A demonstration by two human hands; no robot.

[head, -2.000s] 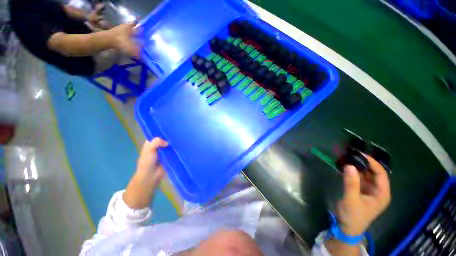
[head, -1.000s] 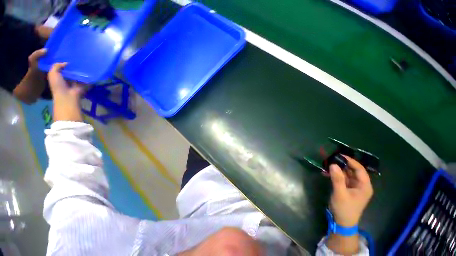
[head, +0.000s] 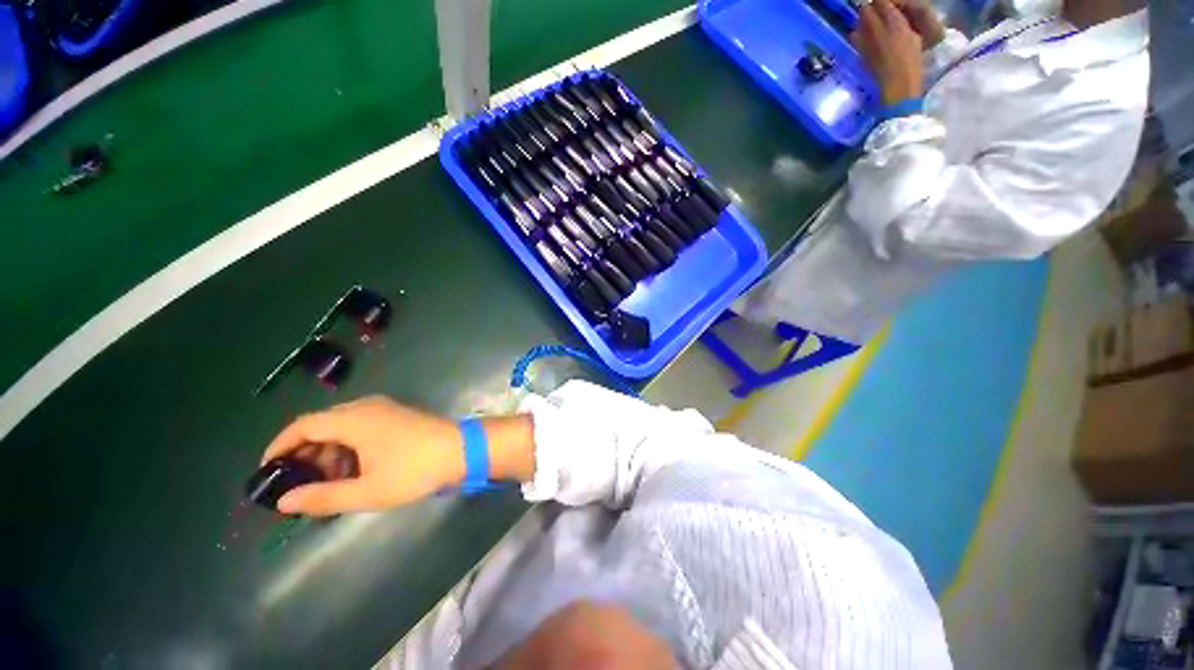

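Observation:
My right hand [head: 360, 458], with a blue band on its wrist, holds a black housing [head: 278, 482] between thumb and fingers, low over the dark green bench. A thin green strip shows dimly under the hand. Two loose units [head: 324, 361] with black parts, thin shiny strips and red wire lie on the bench just beyond the hand. The right tray [head: 690, 291] is blue and holds dense rows of black units with silvery ends. My left hand is out of the picture.
A white-edged green strip [head: 197, 170] runs along the bench's far side, with a loose unit [head: 81, 168] on it. A grey post [head: 462, 59] stands behind the tray. A person in a white smock [head: 995, 170] works at another blue tray [head: 779, 66] at the upper right.
The view has swung to the right. The left hand, the tray it held and the empty tray have left the picture. The right tray and a neighbouring worker now show. The right hand still holds the black housing.

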